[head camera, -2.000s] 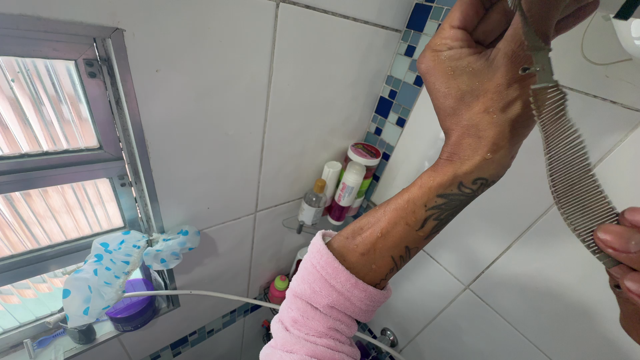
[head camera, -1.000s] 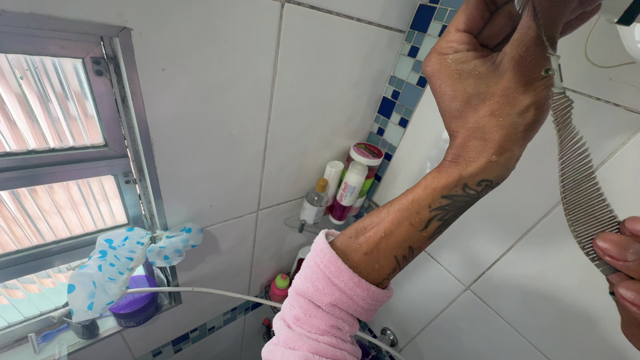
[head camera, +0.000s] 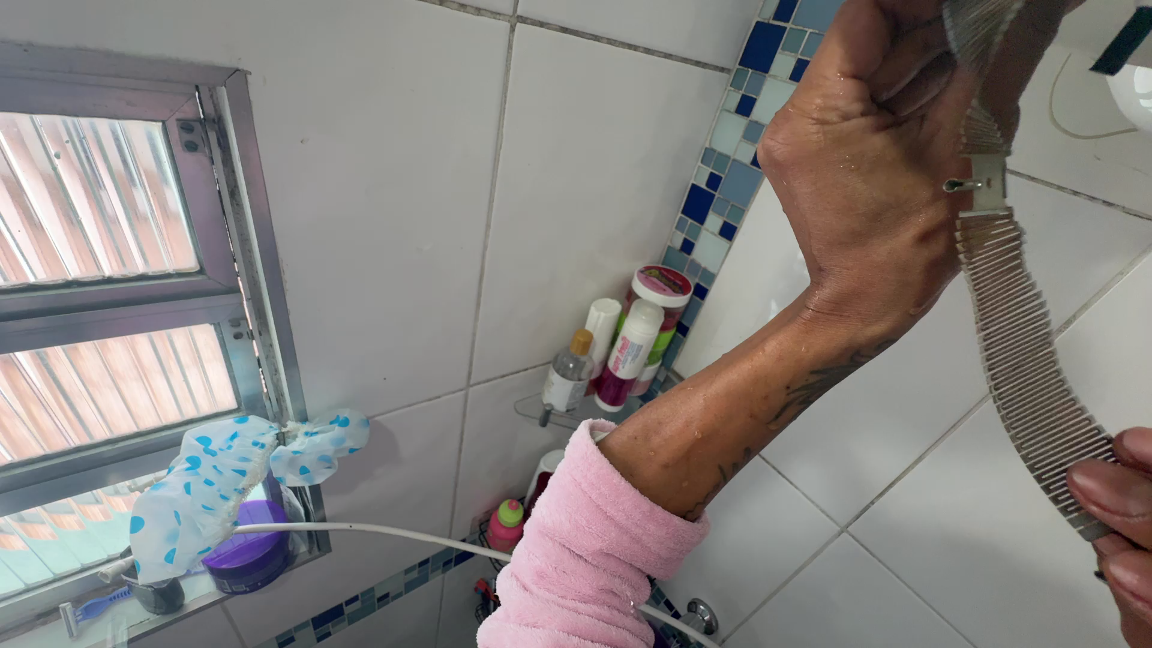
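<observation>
A flexible metal band of fine parallel ribs (head camera: 1035, 360) hangs between my hands at the right, with a small flat metal plate and pin (head camera: 987, 184) along it. My left hand (head camera: 873, 171), wet and tattooed on the forearm, reaches up from a rolled pink terry sleeve (head camera: 585, 549). Its fingers are curled on the upper part of the band, partly cut off by the top edge. At the right edge, the fingertips of my right hand (head camera: 1116, 504) pinch the lower end of the band; the rest of that hand is out of view.
Bottles (head camera: 630, 351) and a lidded jar (head camera: 661, 286) stand on a corner shelf. A metal-framed window (head camera: 256, 270) is at left, its sill bearing a purple tub (head camera: 252, 544) and a razor (head camera: 99, 605). A dotted plastic cap (head camera: 202, 486) hangs there; a white hose (head camera: 387, 531) crosses below.
The plate and pin sit lower beside my left hand than a second ago, and more ribbed band now shows above them. My right fingers still hold the lower end.
</observation>
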